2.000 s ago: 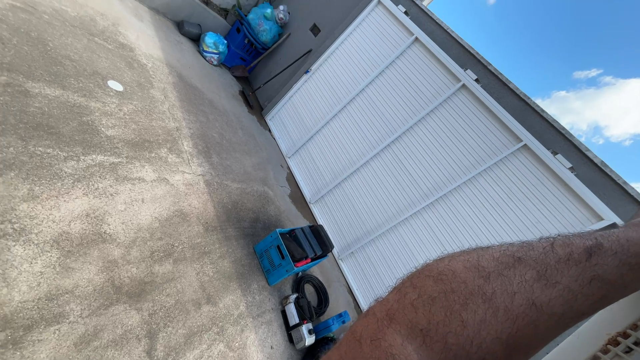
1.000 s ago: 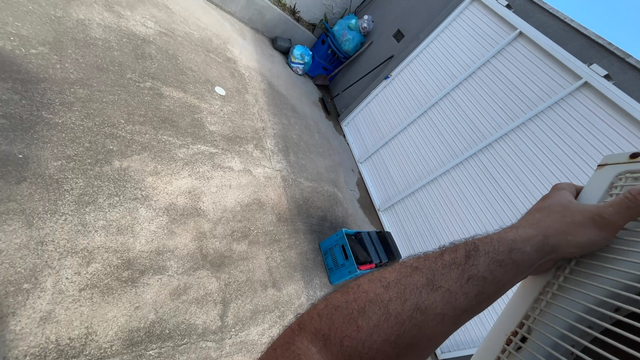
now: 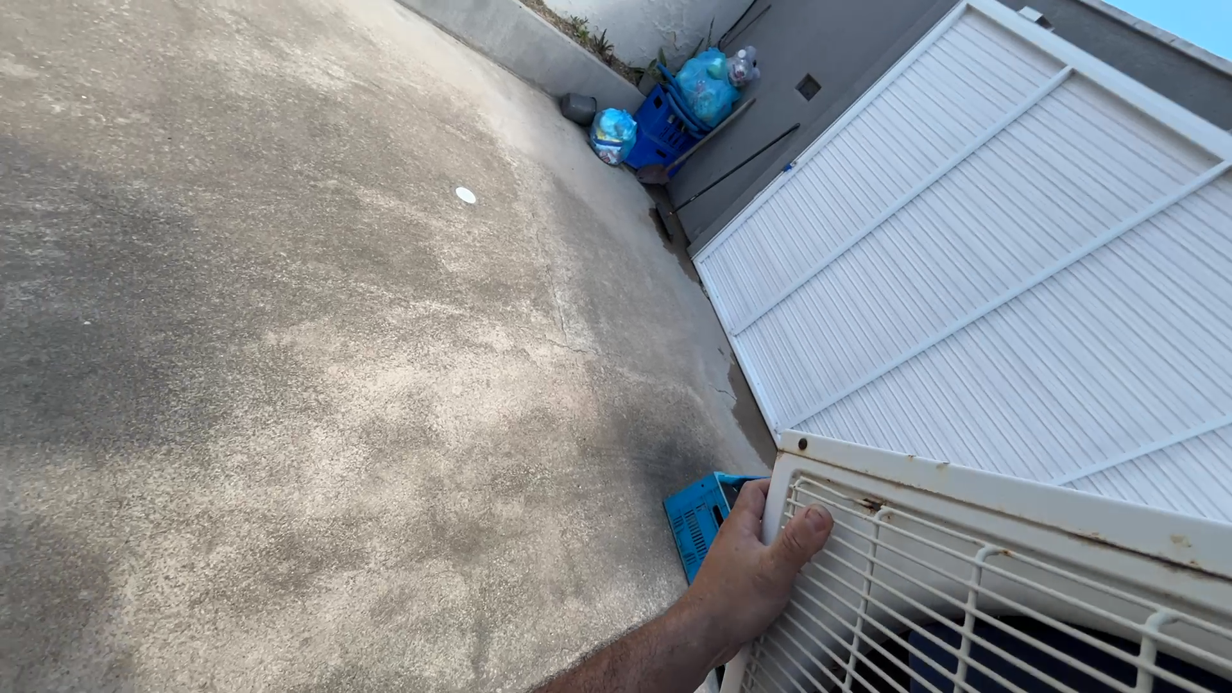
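Observation:
My left hand comes in from the bottom edge and grips the edge of a cream-painted metal casing with a wire fan grille, apparently an air conditioner's outdoor unit. The thumb lies over the front of the grille, and the fingers curl behind the edge. Rust spots mark the casing's rim, and a dark round opening shows behind the wires. A blue plastic crate stands on the ground beyond the hand, partly covered by hand and casing. My right hand is out of view.
The concrete floor meets a white slatted metal gate at right. By the grey wall are blue bins, blue rubbish bags, a dark pot and a long-handled tool. A white disc lies on the floor.
Two seconds ago only the forearm showed; the left hand and grille came into view after that. The grille now fills more of the lower right and hides part of the crate. The view has shifted considerably.

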